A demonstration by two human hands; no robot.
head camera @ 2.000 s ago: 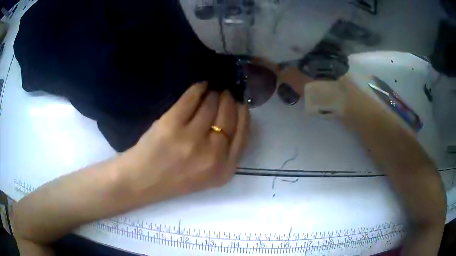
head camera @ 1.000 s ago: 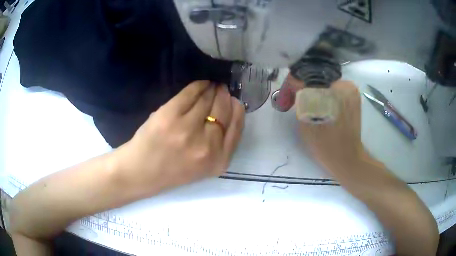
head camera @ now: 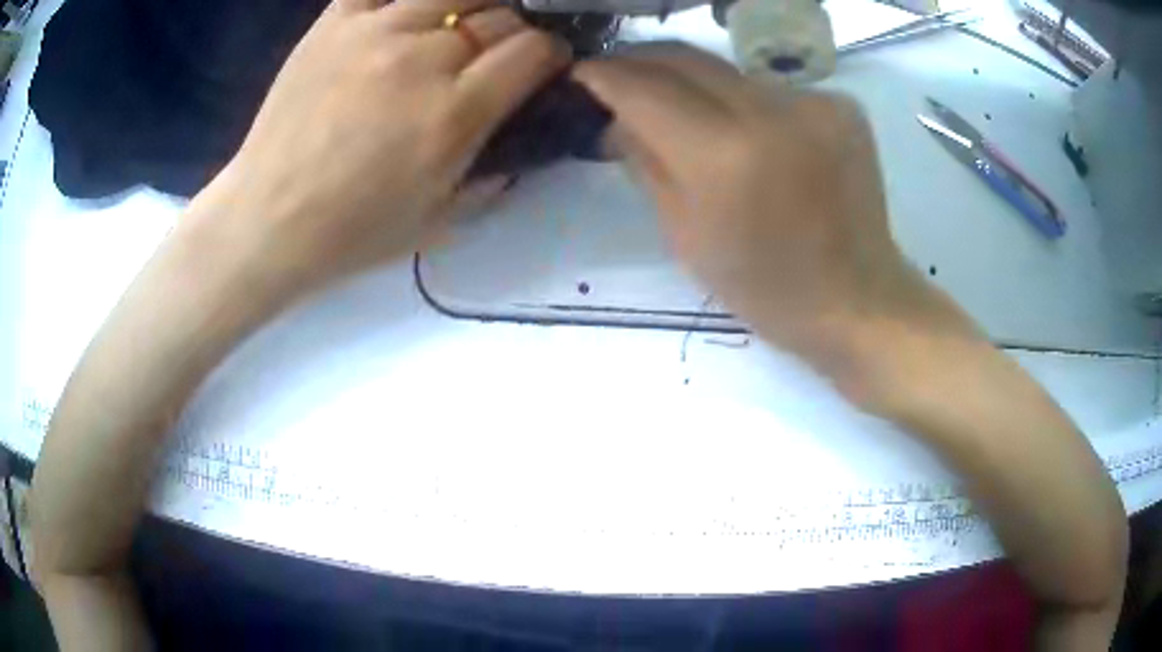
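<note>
A dark garment (head camera: 140, 89) lies at the upper left. A small dark part of it (head camera: 548, 127) shows between my two hands, just in front of the machine's needle area. My left hand (head camera: 395, 121), with a gold ring, has its fingers on this cloth. My right hand (head camera: 765, 178) is blurred and its fingertips hold the right side of the same part. The fingertips are partly hidden. Thread snips (head camera: 994, 172) with a blue-pink handle lie on the bed at the right.
The cream knob (head camera: 780, 38) hangs from the machine head at the top. Thin metal rods (head camera: 898, 31) lie behind it. Loose threads (head camera: 714, 341) lie near the dark bed outline. A printed ruler (head camera: 892, 515) runs along the table front. Dark and red clothing shows below the edge.
The view has tilted down, so the machine head is mostly out of frame. My right hand has come from behind the knob to the cloth beside my left hand.
</note>
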